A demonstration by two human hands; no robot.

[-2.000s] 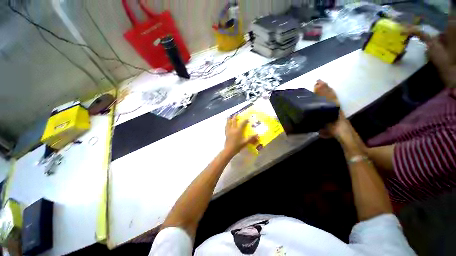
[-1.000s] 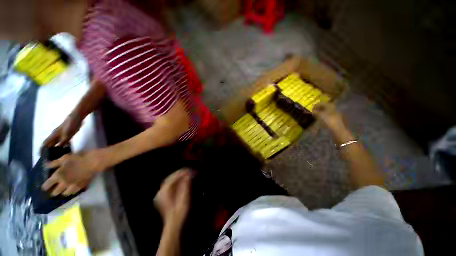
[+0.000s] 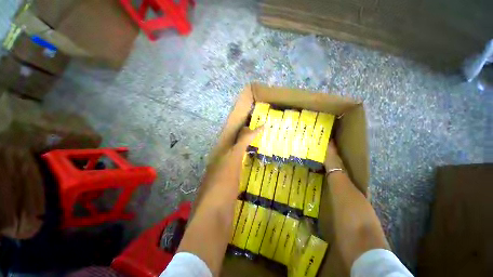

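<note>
A brown shipping carton (image 3: pixel 348 130) stands open on the floor in front of me. It holds rows of yellow retail boxes (image 3: pixel 282 184) with black ends, some under shiny clear plastic. My left hand (image 3: pixel 250 138) is at the left end of the far row of boxes (image 3: pixel 292 135), fingers partly hidden. My right hand (image 3: pixel 332 157) reaches down between the right end of that row and the carton wall, its fingers hidden. The two hands hold the row between them. One yellow box (image 3: pixel 312 257) lies tilted at the near right of the carton.
Red plastic stools stand to the left (image 3: pixel 97 176) and at the upper left (image 3: pixel 159 16), with another red stool (image 3: pixel 146 249) near my left arm. Brown cartons (image 3: pixel 97 32) are at the upper left. Large brown cardboard lies at the top right (image 3: pixel 378 27) and right (image 3: pixel 459 216).
The view has turned from the table and the person in the striped top to the floor carton. Both my hands are now inside it, at the far row of boxes.
</note>
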